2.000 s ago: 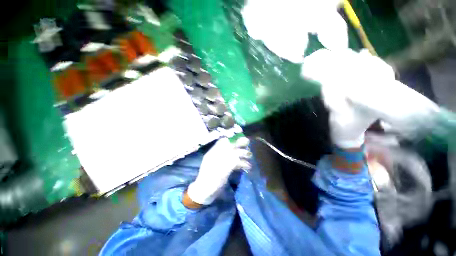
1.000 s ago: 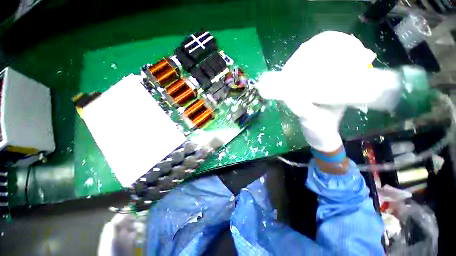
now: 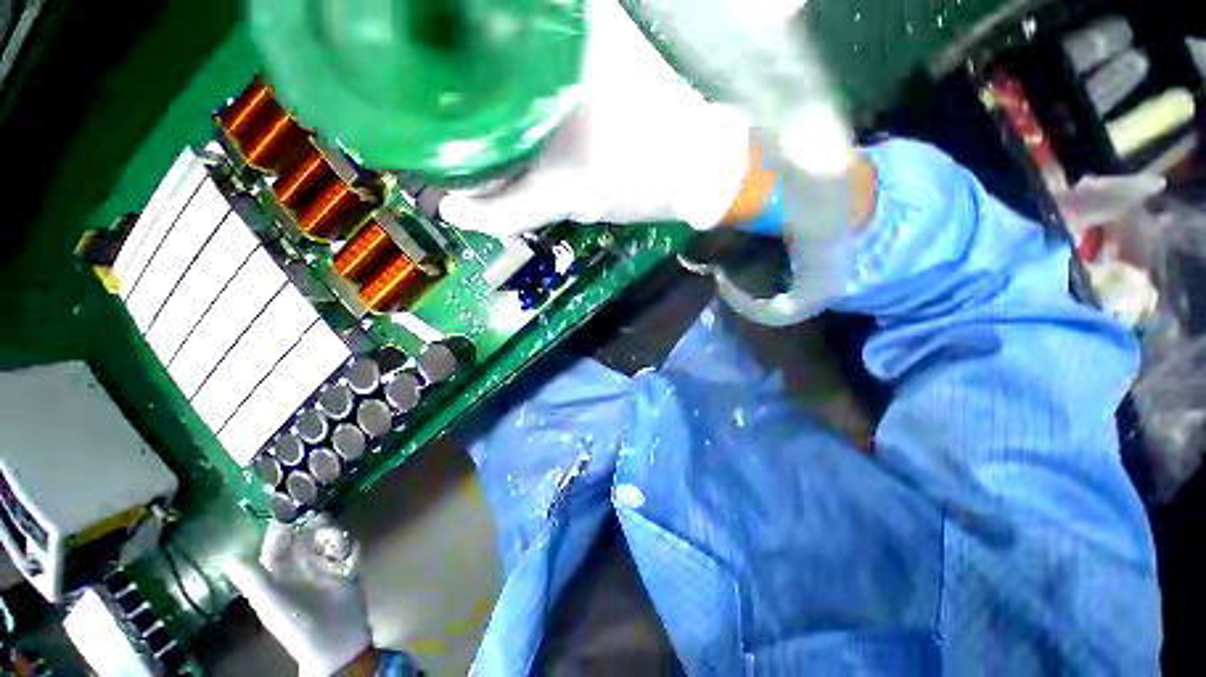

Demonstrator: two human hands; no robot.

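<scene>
The circuit board (image 3: pixel 456 298) lies tilted on the green bench. It carries long white bars (image 3: pixel 218 304), three copper coils (image 3: pixel 315 192) and black capacitors with grey round tops (image 3: pixel 347 439). My white-gloved right hand (image 3: pixel 622 165) is around the glue cartridge, whose large green end cap (image 3: pixel 430 66) is close to the camera. The cap and hand cover the board's far part, and the nozzle is hidden. My white-gloved left hand (image 3: pixel 311 595) is at the board's near-left corner, below the capacitors. Whether its fingers hold the corner cannot be told.
A white box (image 3: pixel 80 450) stands at the left, with a white slotted part (image 3: pixel 119 628) below it. A clear air hose (image 3: pixel 807 238) hangs by my right wrist. A black bin (image 3: pixel 1078 119) with tubes and a clear plastic bag (image 3: pixel 1170 357) are at the right.
My right hand has moved left over the board, and the cartridge's end cap now faces the camera. My left hand has come into view at the board's corner. The view has shifted and turned.
</scene>
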